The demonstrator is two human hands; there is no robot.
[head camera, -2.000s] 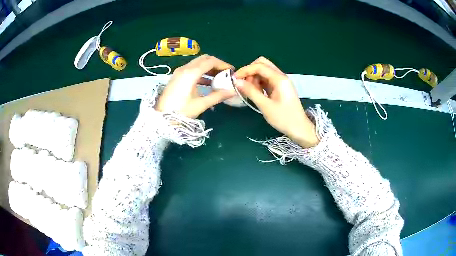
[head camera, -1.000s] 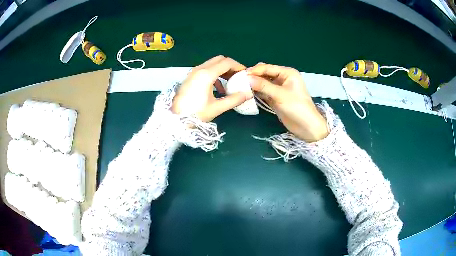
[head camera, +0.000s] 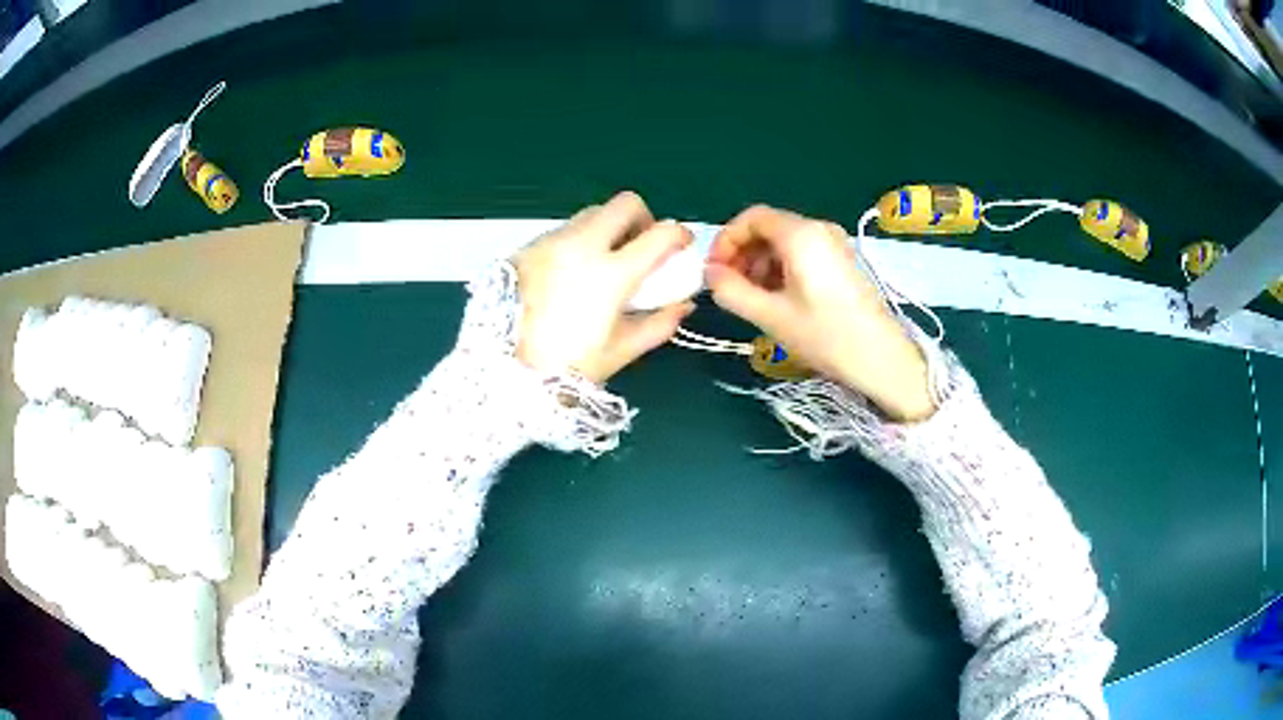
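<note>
My left hand (head camera: 598,288) holds a white oval tag (head camera: 667,280) at the middle of the view, above the white belt strip. My right hand (head camera: 816,296) pinches at the tag's right end; its fingers are slightly blurred. A yellow striped piece (head camera: 775,359) shows partly below my right hand, and the hand hides the rest. A white cord (head camera: 711,342) runs from it leftward to below the tag and my left fingers. Whether the cord passes through the tag cannot be told.
Dark green conveyor belt (head camera: 675,492) lies beneath, crossed by the white belt strip (head camera: 408,253). A tagged unit (head camera: 210,182) and a yellow piece (head camera: 352,152) lie far left. More yellow pieces (head camera: 929,210) lie right, near a grey metal bar (head camera: 1241,267). Cardboard (head camera: 260,338) at left bears white stacks (head camera: 120,453).
The yellow pieces on the belt have shifted left, and another has appeared at the far right. A yellow piece now shows under my right hand. My hands stay together around the tag.
</note>
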